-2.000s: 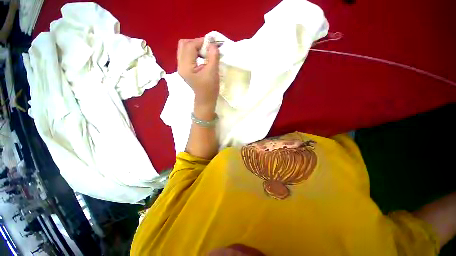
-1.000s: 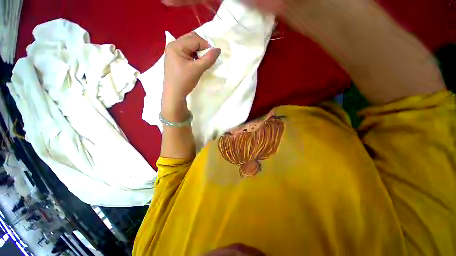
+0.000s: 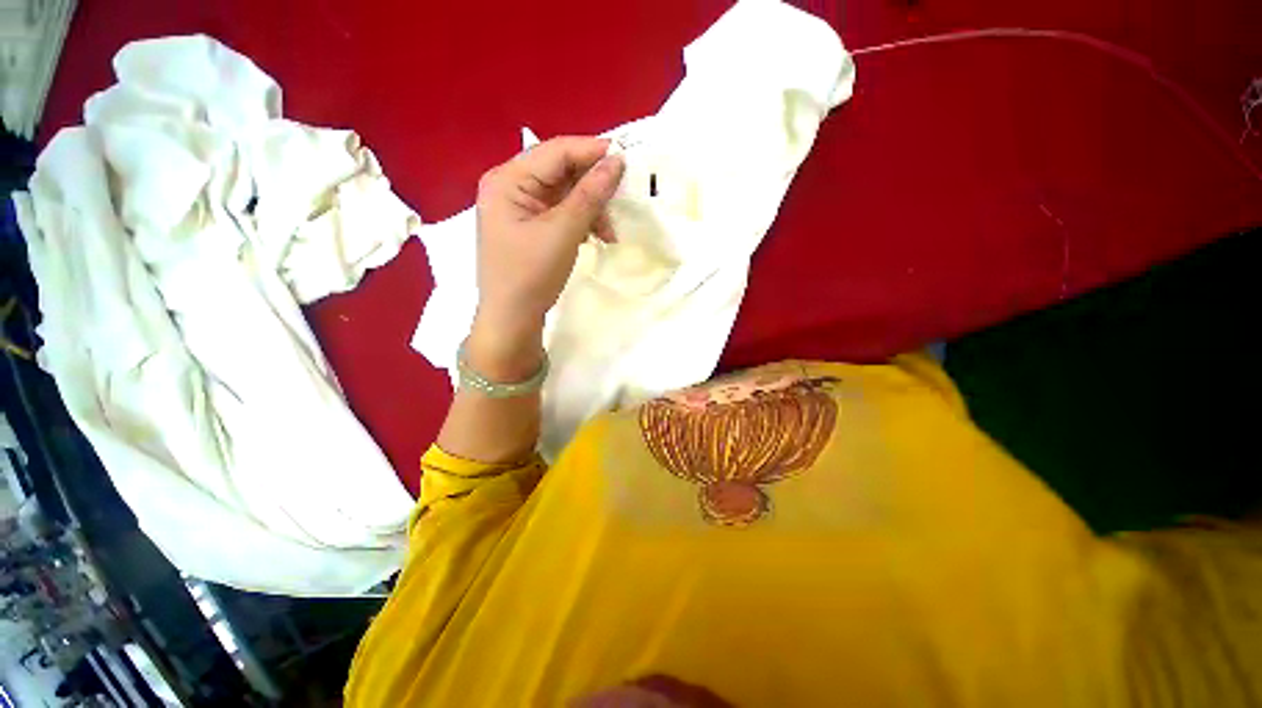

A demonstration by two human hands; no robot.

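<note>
My left hand (image 3: 537,221) pinches the edge of the cream-white garment (image 3: 754,138) between thumb and fingertips. The garment lies over the red surface, running under my left wrist and forearm. A small black neck label (image 3: 653,183) shows on the cloth just right of my fingertips. A pale thread (image 3: 1003,32) leaves the garment's upper right end and curves right across the red. My right hand is out of the picture. No needle can be made out.
A large crumpled cream-white cloth pile (image 3: 180,346) lies at left. The red table (image 3: 900,194) has dark green (image 3: 1107,401) at its near right edge. A small thread tangle (image 3: 1253,104) lies at far right. Machines or racks show blurred at lower left.
My right arm and hand, which crossed over the garment a second ago, have left the picture. The black label and the long thread now show. My left hand still pinches the cloth.
</note>
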